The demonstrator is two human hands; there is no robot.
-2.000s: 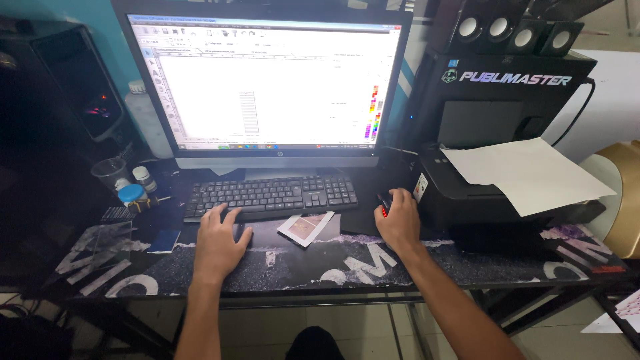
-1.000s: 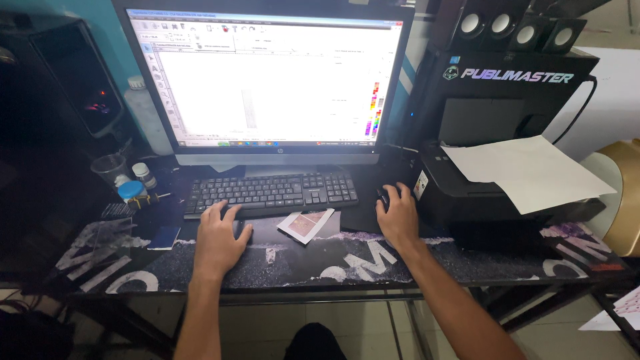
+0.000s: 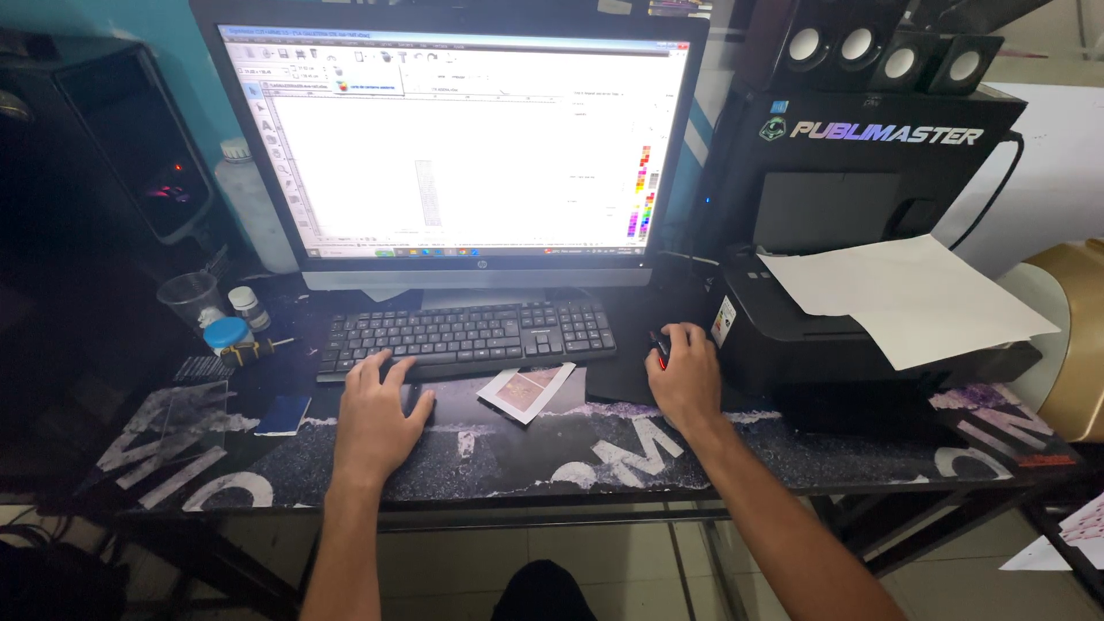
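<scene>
My left hand point(image 3: 377, 420) rests at the lower left edge of a black keyboard point(image 3: 470, 338), fingertips on its front keys, thumb apart. To the keyboard's right, my right hand point(image 3: 687, 377) covers a black computer mouse point(image 3: 660, 347) with a red light on its side; the palm hides most of it. Behind the keyboard stands a lit HP monitor point(image 3: 483, 164), which shows a drawing program with a small drop-down box at the upper left and a narrow gray column on a white page. Between my hands lies a small white-bordered print point(image 3: 526, 391).
A black printer point(image 3: 802, 328) with loose white paper point(image 3: 914, 297) stands at the right, near small speakers point(image 3: 899, 62). At the left are a clear plastic cup point(image 3: 191, 299), a small bottle point(image 3: 248, 308), a blue-lidded jar point(image 3: 228, 333), a screwdriver point(image 3: 259, 350) and a dark blue booklet point(image 3: 284, 415).
A small drop-down box now shows near the top left of the screen. Both hands have stayed at about the same places.
</scene>
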